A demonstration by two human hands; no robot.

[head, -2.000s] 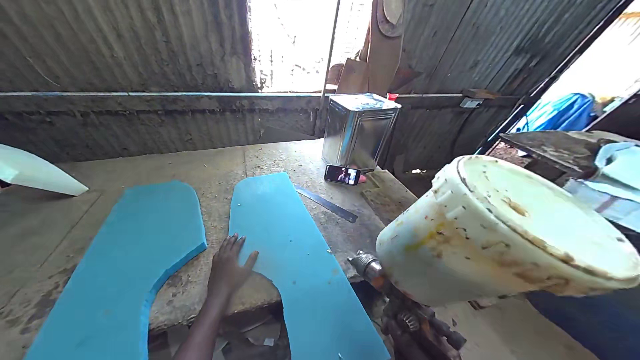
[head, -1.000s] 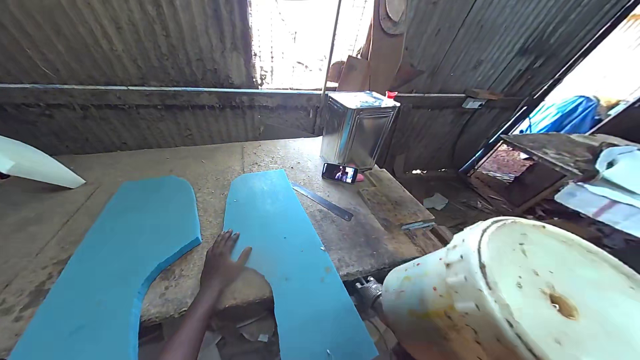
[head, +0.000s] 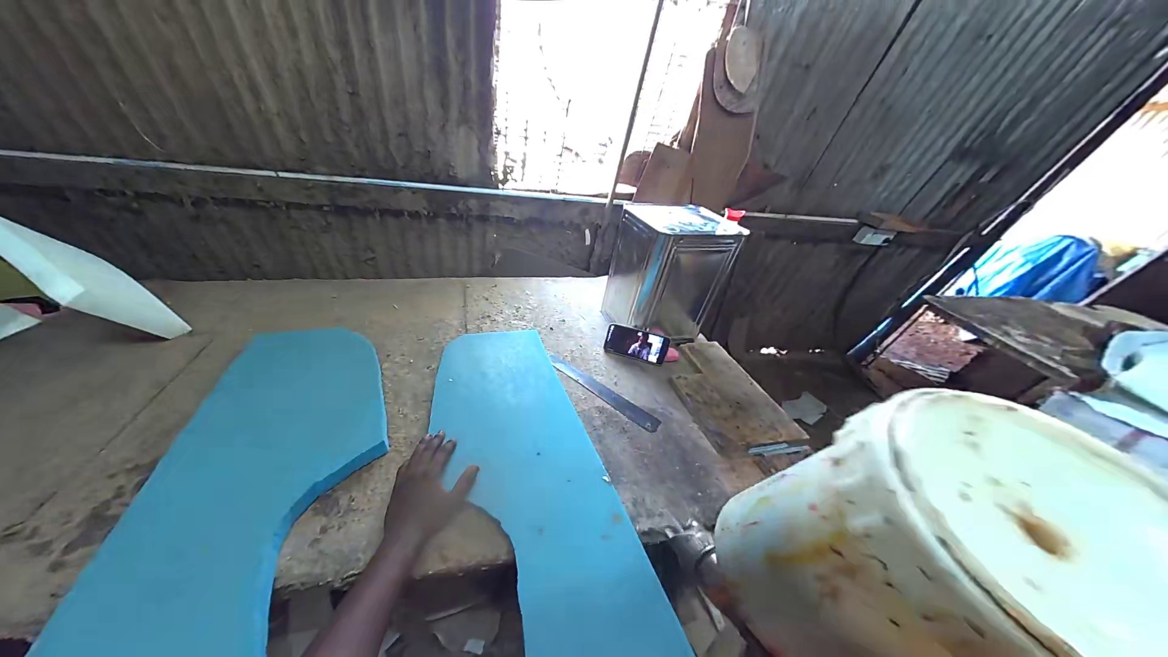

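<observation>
My left hand lies with its fingers spread on the inner edge of the right blue foam piece, holding nothing. To its left, another blue foam piece with a curved cutout rests on the worktable. At the lower right, close to the camera, a stained white plastic container is tilted on its side, with the metal nozzle of what looks like a spray gun beside it. The container hides whatever is below and behind it, and my right hand does not show. A metal ruler lies right of the foam.
A square metal tin stands at the table's back right corner, with a phone leaning at its foot. White curved sheet material is at the far left. Wooden boards lie along the right edge; beyond stands a wooden table.
The white container has moved down and to the right, and its lid has turned more toward the camera. The dark spray gun parts seen below it two seconds ago are now mostly hidden.
</observation>
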